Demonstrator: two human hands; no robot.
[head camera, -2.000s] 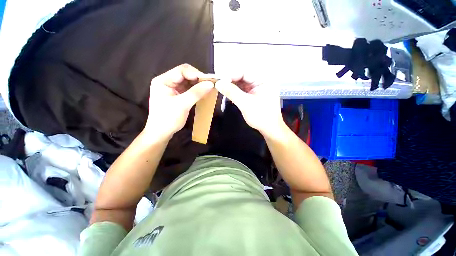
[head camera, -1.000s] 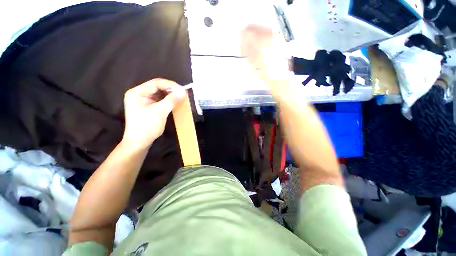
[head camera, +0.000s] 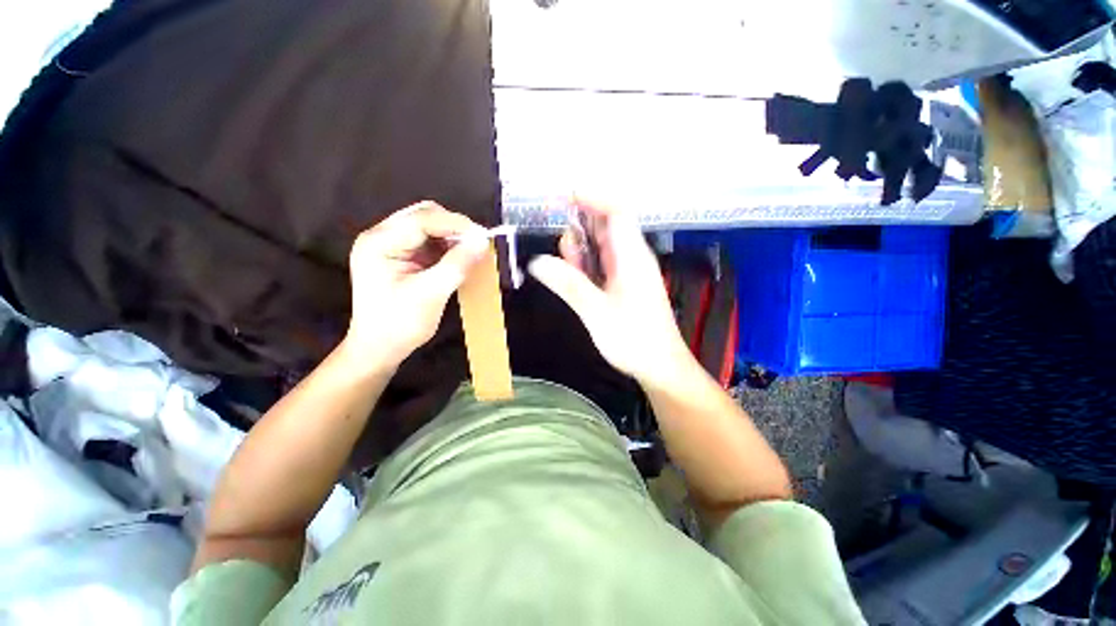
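Observation:
My left hand (head camera: 410, 287) pinches the top end of a flat tan band (head camera: 486, 336), which hangs down in front of my shirt. A small whitish bit shows at its fingertips. My right hand (head camera: 612, 294) is just to the right, partly blurred. It holds a small dark metal tool, which looks like thread snips (head camera: 590, 242); its blades are not clear. The dark brown garment (head camera: 306, 135) covers the left of the table and hangs over its front edge behind the hands.
Black fabric strips (head camera: 863, 132) lie bunched near the right of the white table (head camera: 636, 153). Part of the machine (head camera: 906, 37) shows at top right. A blue bin (head camera: 844, 300) and red-edged straps are below the table. White garments (head camera: 110, 404) lie at lower left.
My right hand reached up over the table to the right, then came back beside my left hand with the small tool. My left hand kept hold of the tan band.

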